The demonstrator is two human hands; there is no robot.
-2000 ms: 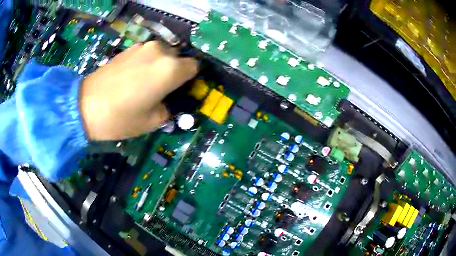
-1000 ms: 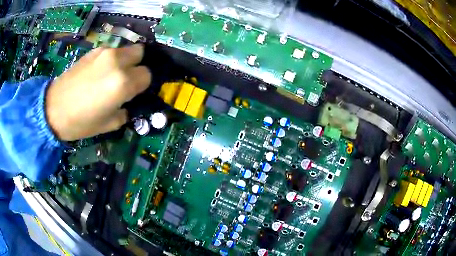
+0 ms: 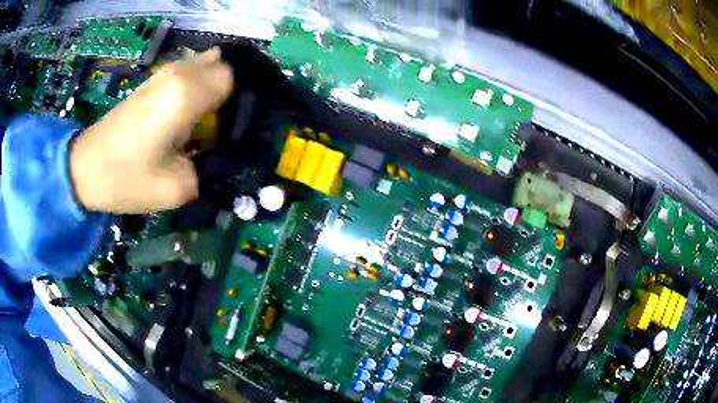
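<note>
My left hand (image 3: pixel 146 138), in a blue sleeve, reaches in from the left. Its dark-covered fingers blend into the black carrier (image 3: pixel 543 299). A yellow block (image 3: pixel 205 128) shows between its thumb and fingers, partly hidden; the fingertips are hard to make out. The hand is left of and apart from a row of yellow capacitors (image 3: pixel 309 162) near the upper edge of the green circuit board (image 3: pixel 334 291). A grey block (image 3: pixel 364 164) stands right of the row. Two round white-topped cans (image 3: pixel 272 197) stand below left. My right hand is out of the picture.
A narrow green side board (image 3: pixel 394 90) lies along the carrier's far edge. Neighbouring boards are at upper left and right, the right one with yellow capacitors (image 3: pixel 657 307). A metal clamp (image 3: pixel 602 303) sits between boards. A pale rail (image 3: pixel 582 130) runs behind.
My left hand has drawn left, away from the yellow capacitor row, uncovering its left end. A yellow block now shows between its thumb and fingers. The view has shifted slightly.
</note>
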